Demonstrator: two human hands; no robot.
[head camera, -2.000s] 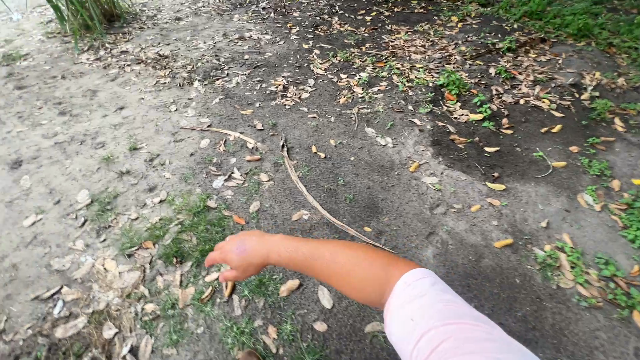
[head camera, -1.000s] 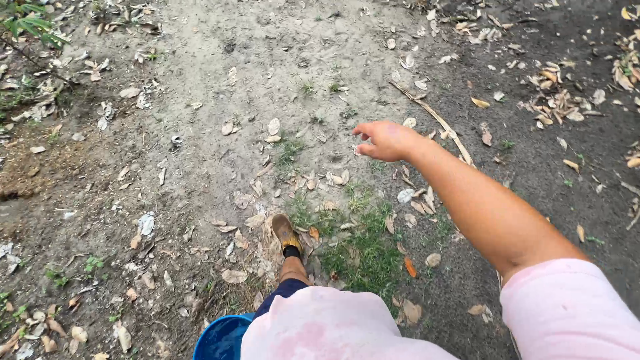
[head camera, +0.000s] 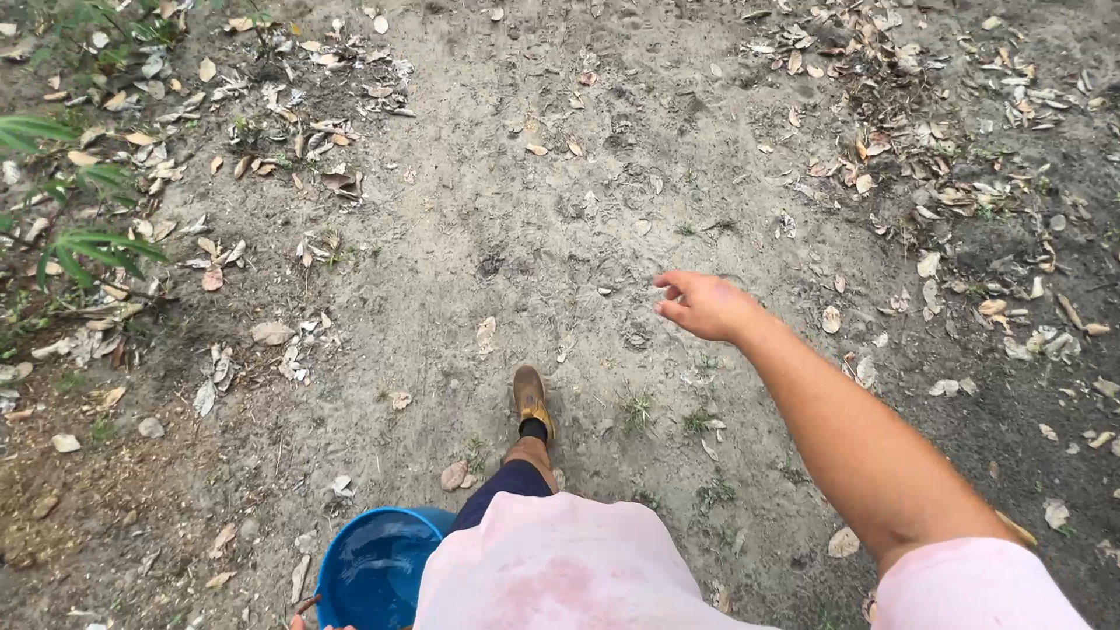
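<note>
A blue plastic bucket (head camera: 325, 560) with water in it hangs at the bottom left, beside my leg. Only a few fingertips of my left hand (head camera: 325, 625) show at the bottom edge, at the bucket's brown handle (head camera: 307, 604); the rest of that hand is out of view. My right arm reaches out from a pink sleeve. At its end my right hand (head camera: 707, 306) is held over the bare ground, fingers slightly bent and apart, holding nothing and touching nothing.
A sandy dirt path (head camera: 542, 219) runs ahead, with dry leaves (head camera: 875, 149) scattered along both sides. A green leafy plant (head camera: 101, 249) leans in from the left. My brown shoe (head camera: 530, 398) is on the path. Brown crumbly matter (head camera: 79, 490) covers ground at the lower left.
The view has swung left and down, bringing in the bucket, absent two seconds ago and partly seen one second ago. The long dry stalk has left the view. My right hand stays outstretched and holds nothing.
</note>
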